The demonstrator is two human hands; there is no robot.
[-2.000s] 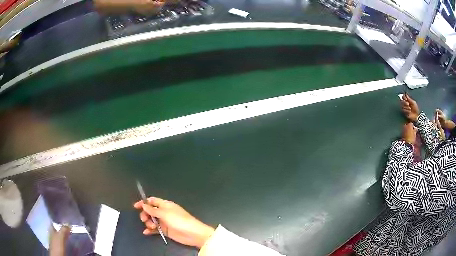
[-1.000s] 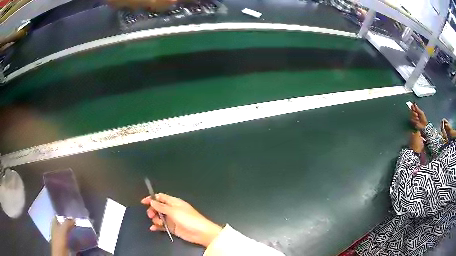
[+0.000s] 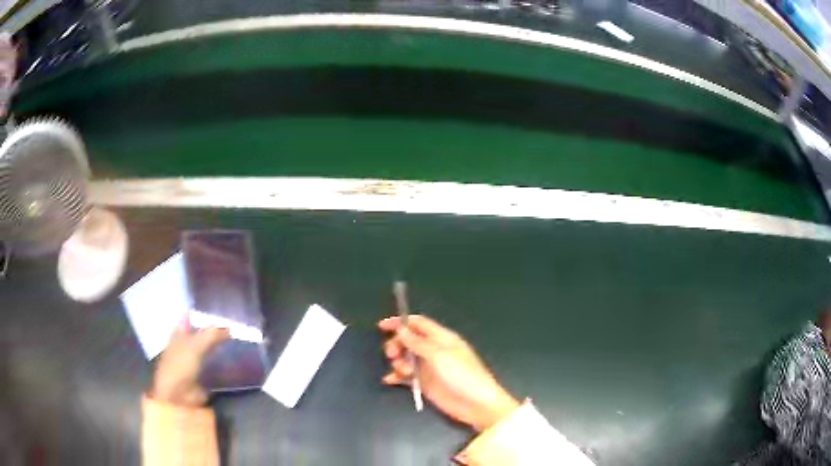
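A large dark smartphone (image 3: 221, 273) lies on the bench at the left, partly over a white paper pad (image 3: 155, 305). My left hand (image 3: 185, 364) rests at its lower left edge, fingers apart, fingertips on the screen beside a bright white band. My right hand (image 3: 446, 369) holds thin grey tweezers (image 3: 401, 300) like a pen, tip pointing up and away, above the bench and touching nothing else. A white label strip (image 3: 304, 357) lies aslant between the smartphone and my right hand.
A desk fan (image 3: 36, 187) with a pale round base stands at the left. A worn white rail (image 3: 474, 198) crosses behind my hands, with the green conveyor belt (image 3: 437, 155) beyond. A person's patterned sleeve (image 3: 802, 387) shows at the lower right. A small white piece lies across the belt.
The view has swung left, so the fan shows more fully and the person at the right is mostly cut off. My hands keep their places at the smartphone and on the tweezers.
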